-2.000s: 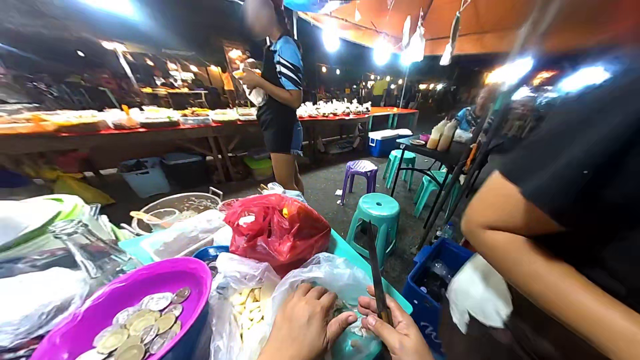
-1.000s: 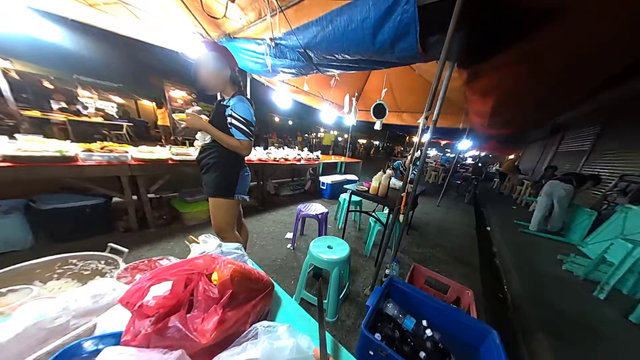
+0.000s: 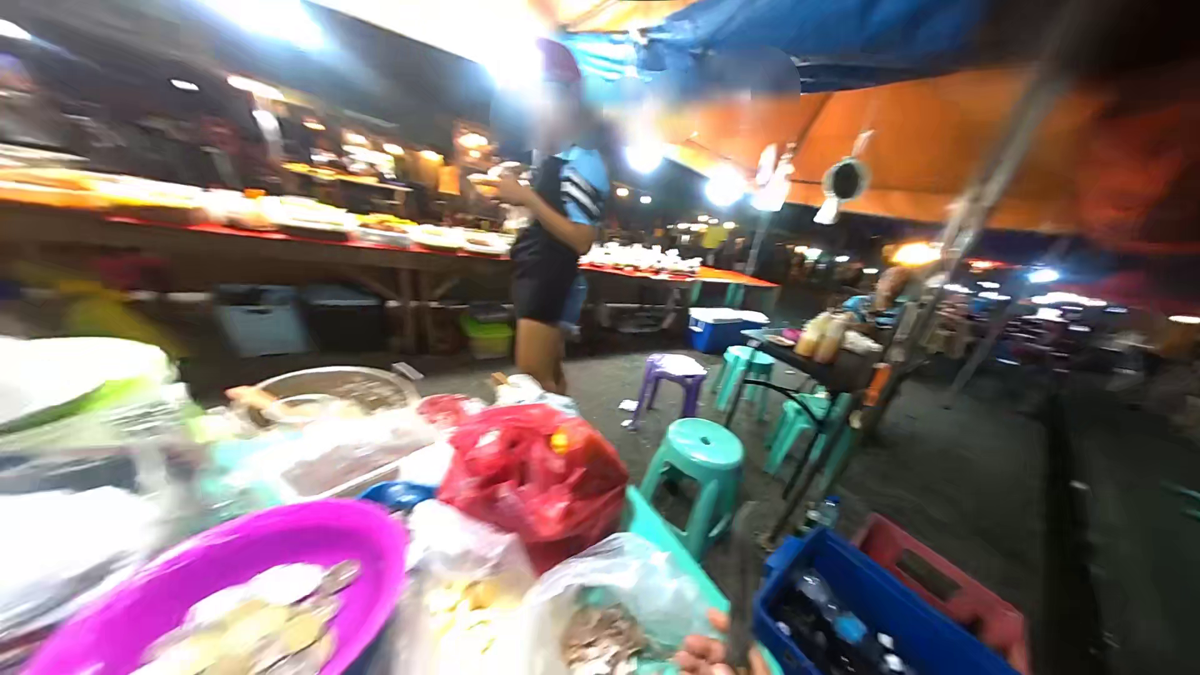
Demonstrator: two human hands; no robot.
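Observation:
At the bottom edge, my right hand (image 3: 717, 653) shows only by its fingertips, closed around the lower part of a dark, flat blade-like tool (image 3: 745, 572) that stands upright. My left hand is out of the frame. Left of the fingers lies an open clear plastic bag (image 3: 609, 562) with brownish pieces inside. Beside it a second plastic bag (image 3: 469, 600) holds pale yellow pieces. A red plastic bag (image 3: 534, 469) sits behind both. At the lower left, a magenta basin (image 3: 366, 534) contains coins.
A blue crate (image 3: 900, 600) with bottles and a red crate (image 3: 947, 572) stand at the right. Beyond the table are a teal stool (image 3: 698, 459), a purple stool (image 3: 673, 375) and a standing person (image 3: 553, 234). A metal pot (image 3: 328, 380) is behind the bags.
Two seconds ago both my hands showed at the clear bag; now only right fingertips do. The view has swung right, then partly back left.

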